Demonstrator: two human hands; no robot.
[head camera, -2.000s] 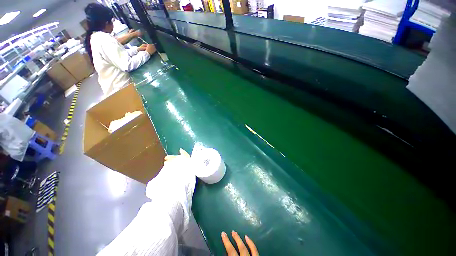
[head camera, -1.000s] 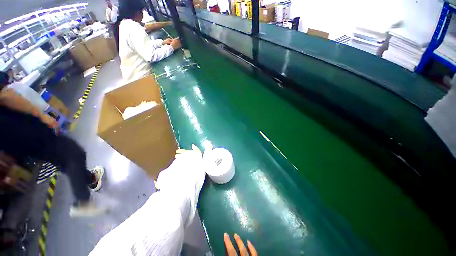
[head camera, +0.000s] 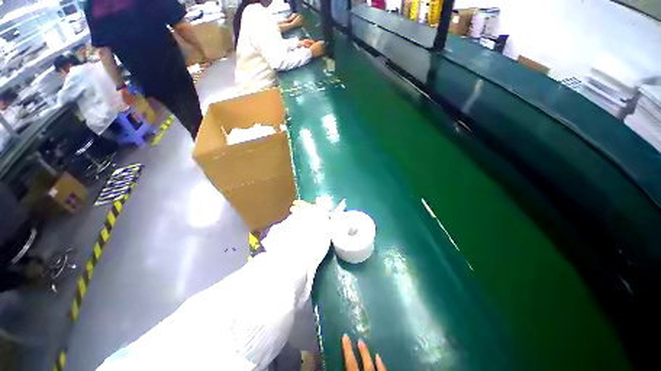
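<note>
A short, thick white roll (head camera: 353, 236) stands on end on the green bench surface (head camera: 391, 181), its core hole facing up. My left hand (head camera: 319, 207) is at the bench's left edge, against or just beside the roll's left side. The white sleeve hides most of it; only fingertips show, and its grip cannot be made out. My right hand (head camera: 364, 356) is cut off by the bottom edge. Three of its fingertips show on the green surface, spread slightly and holding nothing visible.
A tall open carton (head camera: 250, 170) with white material inside stands against the bench's left side. A person in white (head camera: 257, 47) works further up the line. A person in dark clothes (head camera: 148, 54) is in the aisle. A raised green shelf (head camera: 507, 87) runs along the right.
The view has turned left, so the bench, roll and carton appear further right. The person in dark clothes has moved up the aisle, away from me. The roll stays beside my left hand.
</note>
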